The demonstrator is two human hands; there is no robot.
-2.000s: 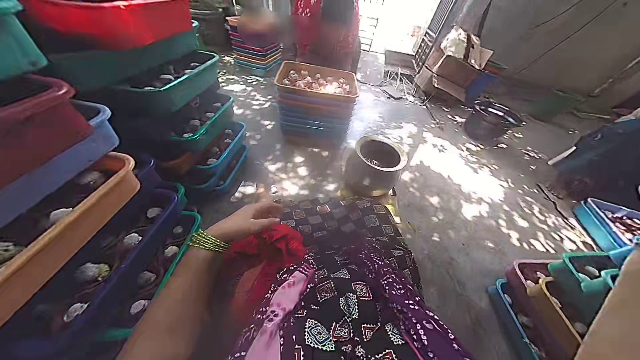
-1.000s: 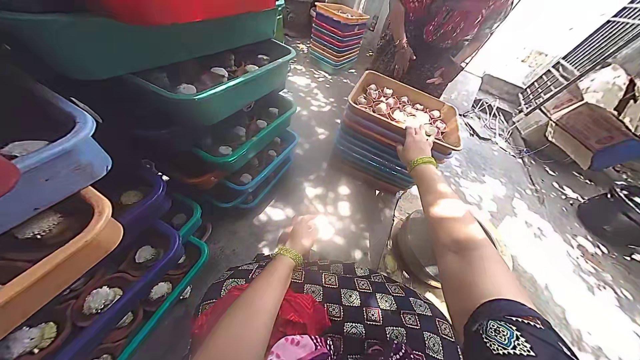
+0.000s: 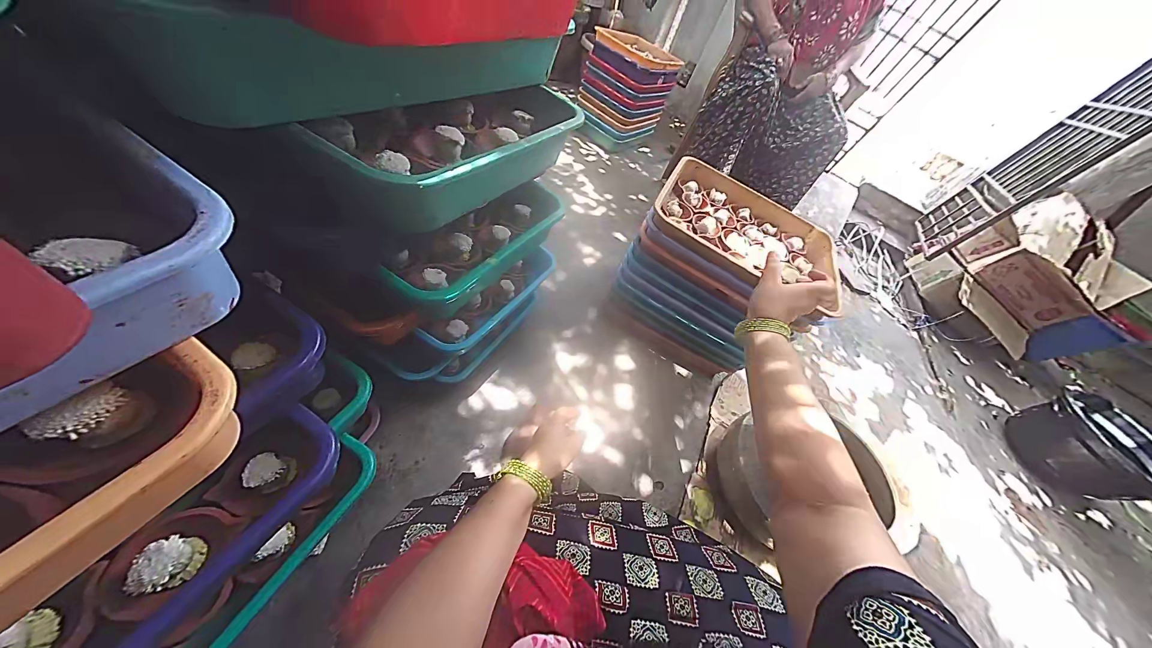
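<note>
My right hand [image 3: 788, 292] reaches over the near right corner of an orange plastic tray [image 3: 747, 200], its fingers on one of the small whitish items [image 3: 738, 241] that stand there in reddish-brown cups. Whether it grips that item cannot be told. The tray tops a stack of blue and reddish trays [image 3: 684, 297]. My left hand [image 3: 549, 439], blurred in bright sun spots, hovers above the floor in front of my patterned skirt; its fingers are unclear. Below my right forearm stands a round metal pot [image 3: 747, 490], partly hidden by the arm.
Stacked green trays [image 3: 450, 193] with white-topped items rise at left, beside blue, orange and purple trays [image 3: 297, 468]. Another person [image 3: 783, 99] stands behind the orange tray. A tall tray stack [image 3: 630, 85] is farther back. Cardboard boxes [image 3: 1026, 279] and a black tub [image 3: 1053, 441] lie at right.
My right arm, unseen two seconds ago, now stretches to the orange tray, as it did one second ago. My left hand has left the skirt's near side. The view has swung.
</note>
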